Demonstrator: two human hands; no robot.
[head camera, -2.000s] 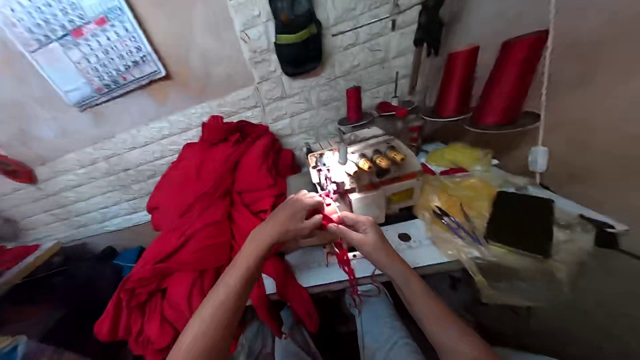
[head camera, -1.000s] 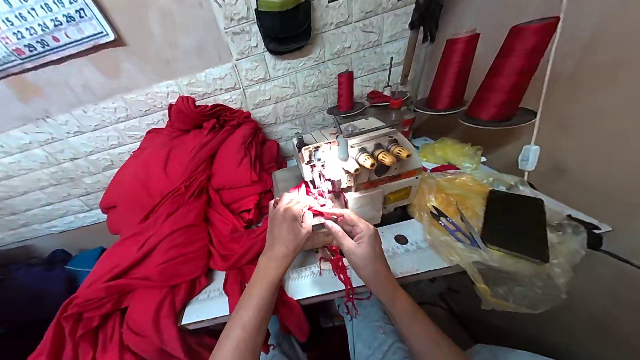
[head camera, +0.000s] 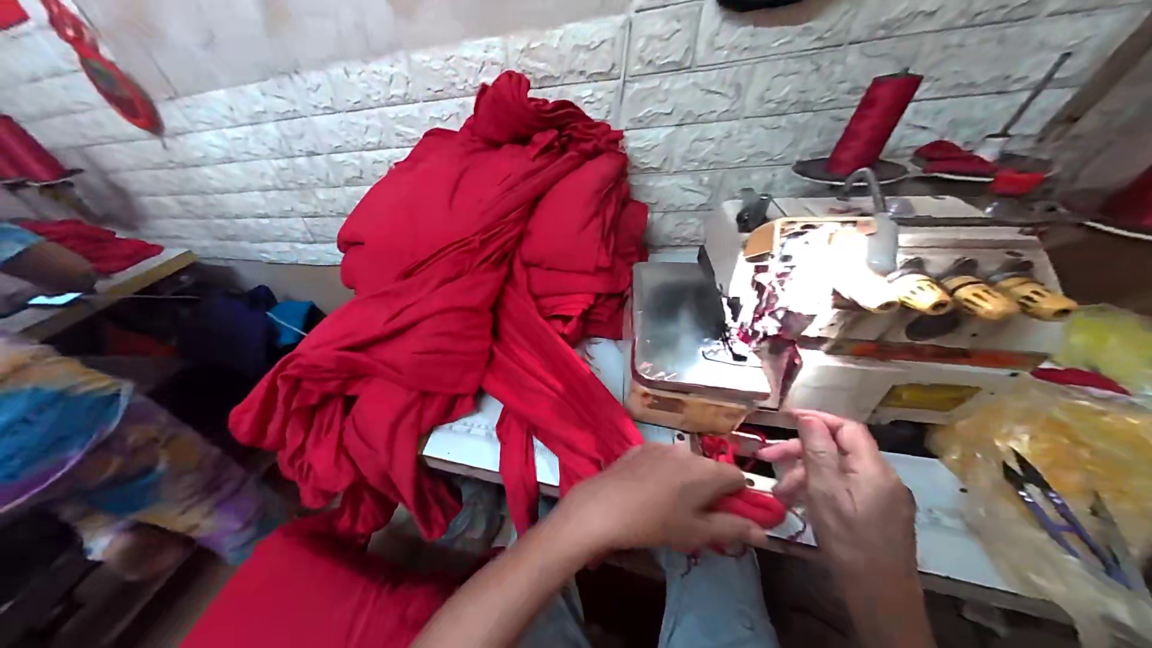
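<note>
My left hand is closed on a bunched end of red fabric, in front of the overlock sewing machine. The strip runs back to a large heap of red fabric at the machine's left. Just right of it, my right hand is raised below the lit needle area with thumb and index finger close together; whether thread is between them cannot be told. Loose red threads hang between the hands over the table edge.
A red thread cone stands behind the machine. Thread snips lie on a yellowish plastic bag at the right on the white table. At far left, a person in patterned clothing sits by another table.
Both hands have moved from the needle area down toward the table's front edge and have come slightly apart. The view has swung left, bringing a person into sight.
</note>
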